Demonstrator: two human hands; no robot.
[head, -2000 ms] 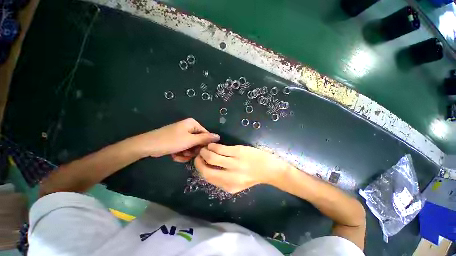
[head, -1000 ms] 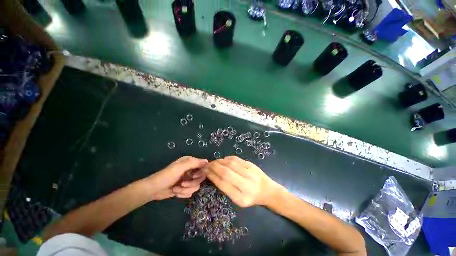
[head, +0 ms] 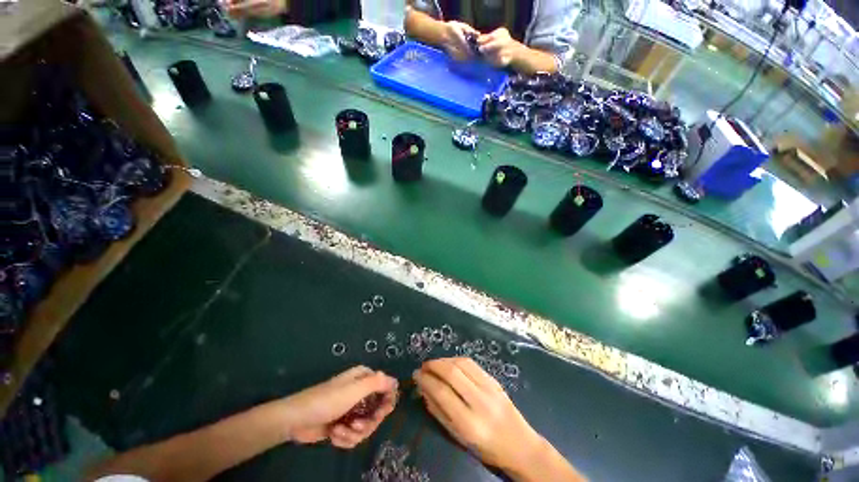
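Small silvery rings (head: 438, 337) lie scattered on the dark green bench top, beyond my hands. A denser heap of rings (head: 394, 463) lies below my hands, cut off by the bottom edge. My left hand (head: 347, 407) is palm up and curled around a small cluster of purplish-brown rings. My right hand (head: 476, 407) is just to its right, back up, fingers bent and close together, a small gap from the left. Its fingertips point to the left hand; whether they pinch a ring is too small to tell.
A chipped metal rail (head: 452, 294) divides the bench from the green belt (head: 330, 188), which carries black cylinders (head: 408, 156). A carton of wired units (head: 155, 155) stands left. Across the belt are a blue tray (head: 438, 80), piled units (head: 603, 127) and a person's hands. A plastic bag (head: 745, 469) shows bottom right.
The view has tilted up, bringing in the far side of the belt and cutting off most of the heap and bag. My hands have moved apart slightly; the left still cups rings.
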